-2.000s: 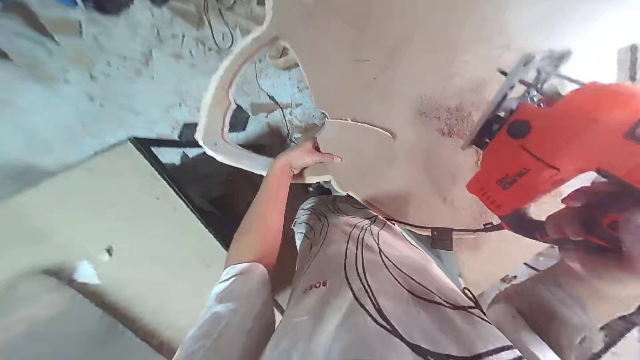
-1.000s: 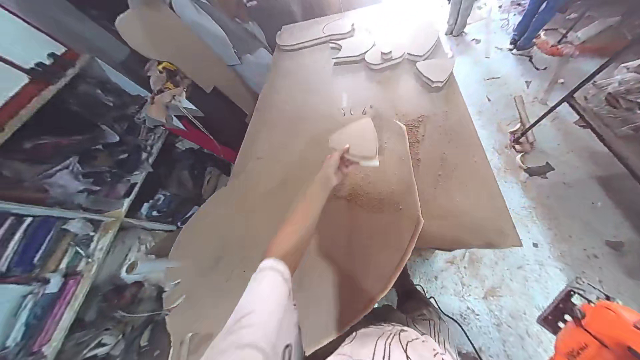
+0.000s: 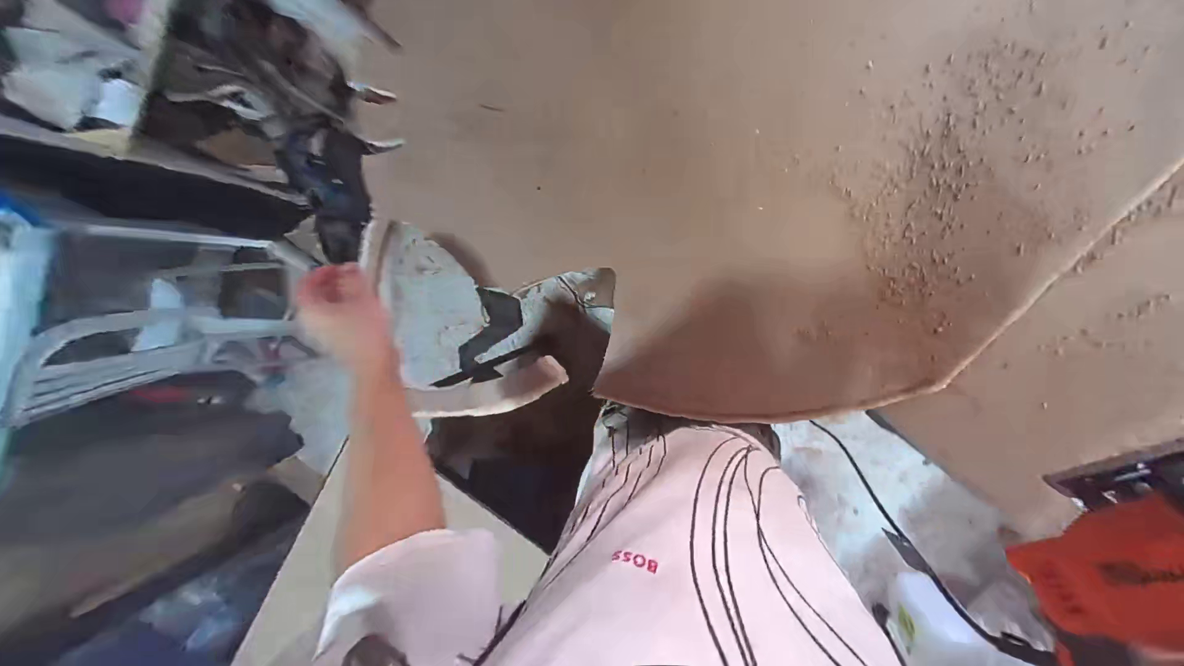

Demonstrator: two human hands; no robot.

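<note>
My left hand [image 3: 340, 301] is blurred at the left, beside the narrow curved rim of a large tan wooden board [image 3: 684, 166]. Its fingers look curled, but whether it touches the rim is unclear. A curved strip of the board [image 3: 490, 390] ends bluntly near the cut-out, through which the floor shows. An orange jigsaw [image 3: 1110, 573] is partly in view at the lower right, its metal base plate resting on or close to the board. My right hand is out of view.
Sawdust [image 3: 934, 185] is scattered over the board. A black cord [image 3: 888, 513] runs down to the right. A white metal frame [image 3: 157, 342] stands at the left below a cluttered shelf [image 3: 222, 171]. A pale sheet [image 3: 499, 532] lies lower down, beside my patterned shirt.
My left hand has let go of the small rounded wooden piece it held one second ago and moved left to the board's curved rim. The view has swung strongly.
</note>
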